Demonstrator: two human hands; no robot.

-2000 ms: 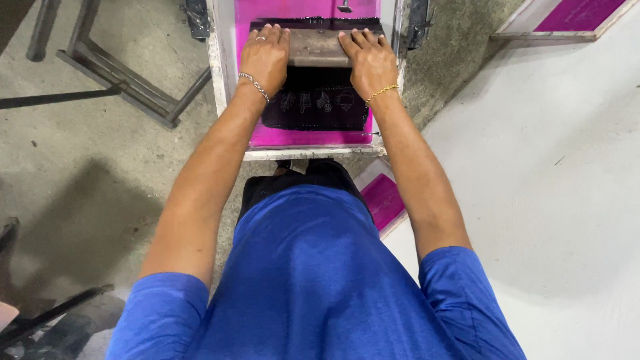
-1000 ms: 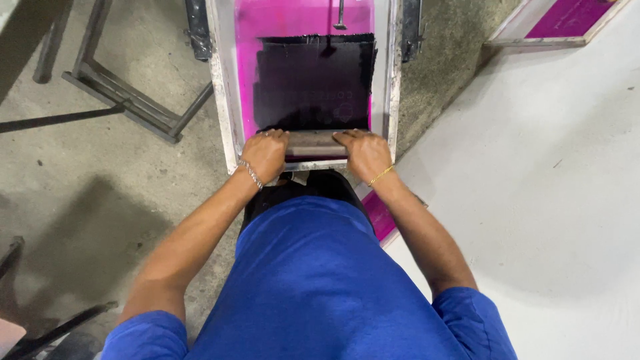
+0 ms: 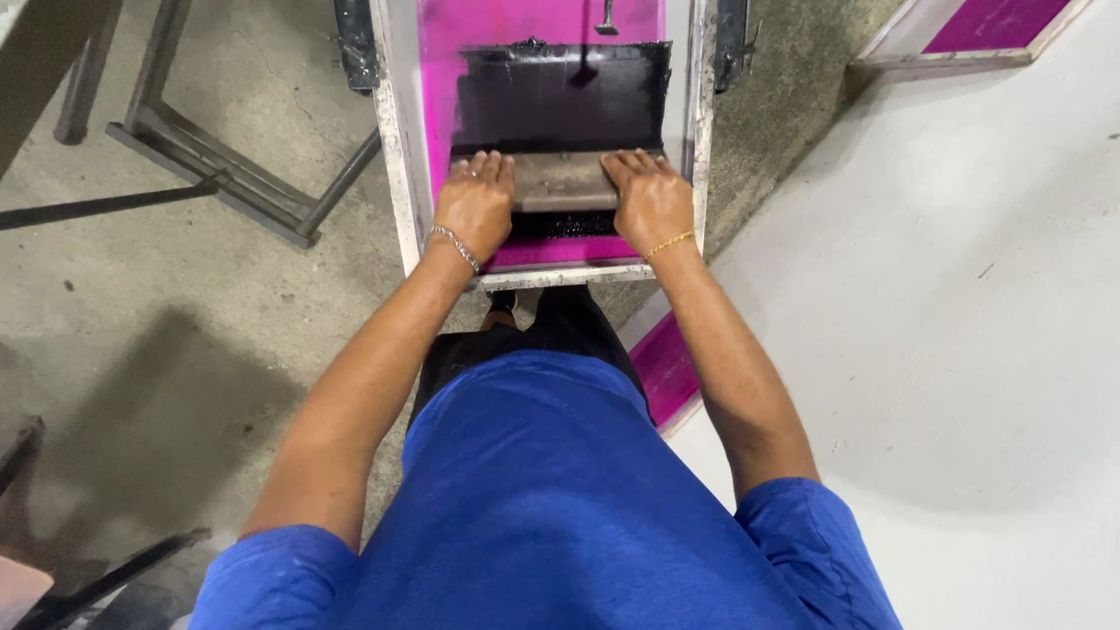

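My left hand [image 3: 477,203] and my right hand [image 3: 652,199] grip the two ends of a wide screen-printing squeegee [image 3: 567,182], fingers over its top and thumbs hidden. The squeegee lies across a magenta mesh inside a screen-printing frame [image 3: 560,278]. Black ink [image 3: 560,101] covers a broad patch of mesh beyond the squeegee, and a glossy strip of ink shows on its near side. A thin metal rod with a flat end [image 3: 605,28] hangs over the far part of the screen. The squeegee's blade is hidden.
Dark clamps [image 3: 356,48] flank the frame. A white tabletop [image 3: 945,315] fills the right side, with another magenta screen [image 3: 997,24] at its far corner and one [image 3: 669,367] beside my right forearm. Metal stand legs [image 3: 219,179] stand on the concrete floor at left.
Both hands and the squeegee went from the far part of the ink patch to the screen's near edge, then partway back away from me. The grip on the squeegee stays.
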